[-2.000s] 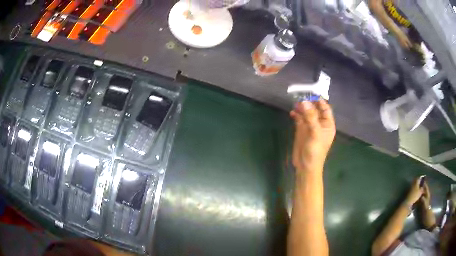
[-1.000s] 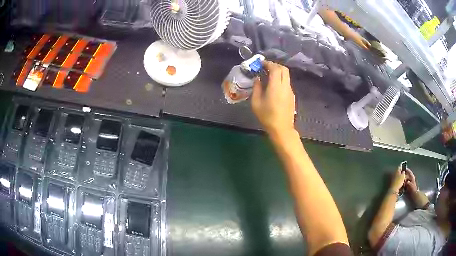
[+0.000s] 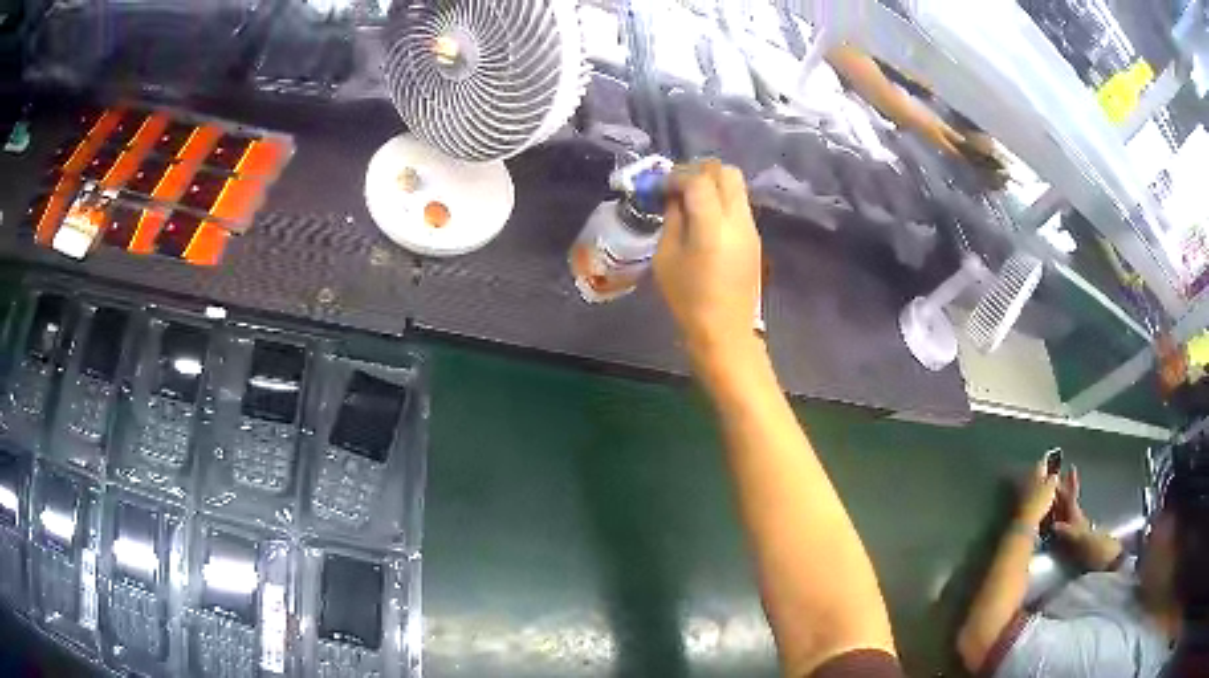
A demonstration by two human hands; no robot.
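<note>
My right hand point(image 3: 712, 252) reaches up from the bottom right and pinches a blue-and-white wiping pad point(image 3: 646, 178) in its fingertips. The pad is at the top of the whitish solvent bottle point(image 3: 613, 252), which stands upright on the dark ribbed shelf and has an orange-red label. The pad and fingers hide most of the bottle top. A clear phone tray point(image 3: 414, 497) with two rows of black keypad phones lies at the left on the green surface. My left hand is out of the picture.
A white desk fan point(image 3: 444, 219) stands left of the bottle, and another fan point(image 3: 931, 331) stands at the right. An orange tray point(image 3: 239, 199) lies far left on the shelf. A neighbour's hands point(image 3: 1057, 510) hold a dark slab at the lower right.
My right hand has carried the pad from the right, above the shelf, left to the bottle top. It stays there since one second ago. The view has shifted, showing more of the left fan.
</note>
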